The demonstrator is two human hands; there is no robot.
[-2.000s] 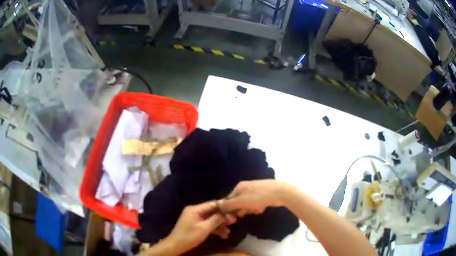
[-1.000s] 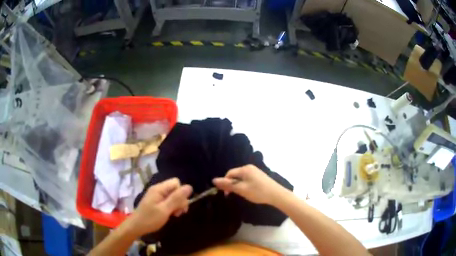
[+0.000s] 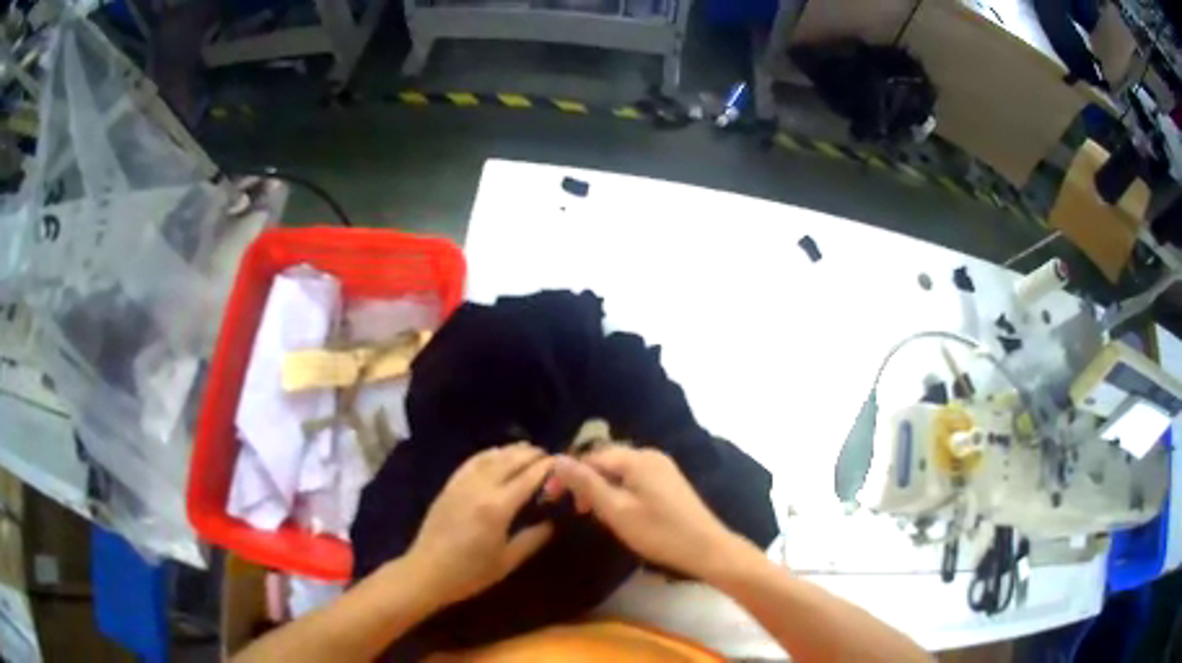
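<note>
A large bunch of black fabric pieces (image 3: 519, 369) lies over the near left part of the white table and the wearer's lap. My left hand (image 3: 490, 508) and my right hand (image 3: 638, 503) meet at the middle of the bunch, fingertips close together. A small part of a grey-brown tie strip (image 3: 592, 435) shows just above my right fingers. The fingers hide the rest of the strip, so its knot or ends cannot be made out. Both hands are bare with bent fingers.
A red plastic basket (image 3: 215, 453) at left holds white pieces (image 3: 288, 376), tan paper tags (image 3: 324, 369) and strips. A cream sewing machine (image 3: 1037, 473) stands at right, with scissors (image 3: 996, 570) and a thread cone (image 3: 1041, 282). Clear plastic (image 3: 123, 259) drapes at far left. Black scraps (image 3: 810, 247) lie on the table (image 3: 726, 285).
A second ago the hands were apart with the strip stretched between them. Now they have come together over the bunch, and the strip is mostly hidden.
</note>
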